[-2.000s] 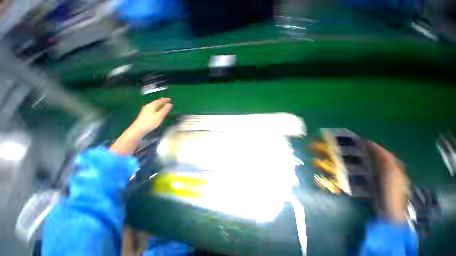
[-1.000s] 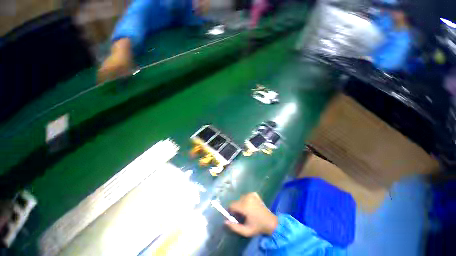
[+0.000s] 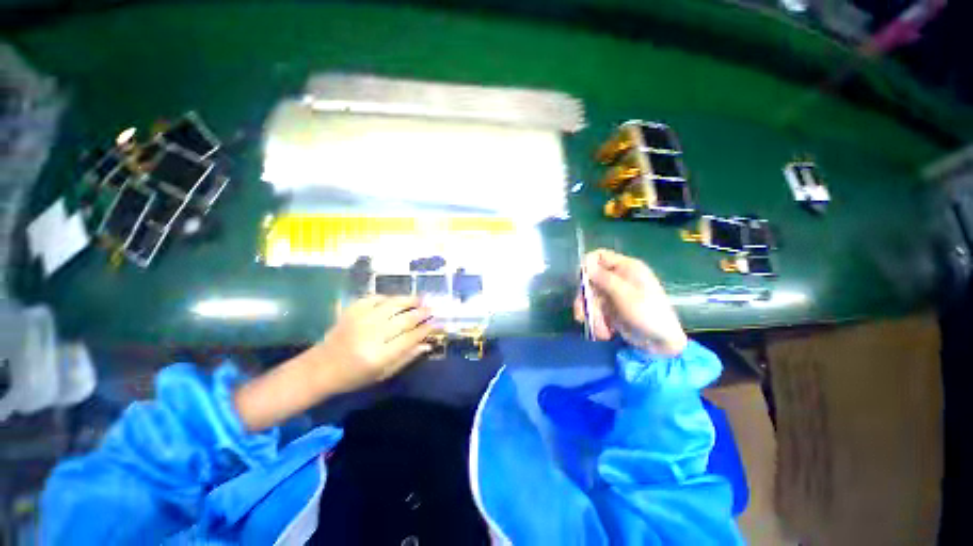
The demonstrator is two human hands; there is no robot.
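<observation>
A row of three display modules (image 3: 432, 285) lies at the bench's near edge, with gold flex tails toward me and black blobs along the far side. My left hand (image 3: 379, 339) rests on the row's left end, fingers over its near edge; whether it grips is unclear. My right hand (image 3: 627, 301), to the right of the row, holds a slim pale pen-like tool (image 3: 587, 299) upright between thumb and fingers, apart from the modules. A sheet with yellow strips (image 3: 373, 239) lies just behind the row, partly washed out by glare.
A glossy pale film sheet (image 3: 416, 158) and long white strips (image 3: 443, 100) lie further back. Stacked modules (image 3: 664, 169), smaller modules (image 3: 738, 235) and a white piece (image 3: 806, 186) are at right. A loose module pile (image 3: 171, 181) and white card (image 3: 58, 237) are at left.
The view has swung back to the bench front. My left hand is now in view at the module row. My right hand still holds the tool, now upright.
</observation>
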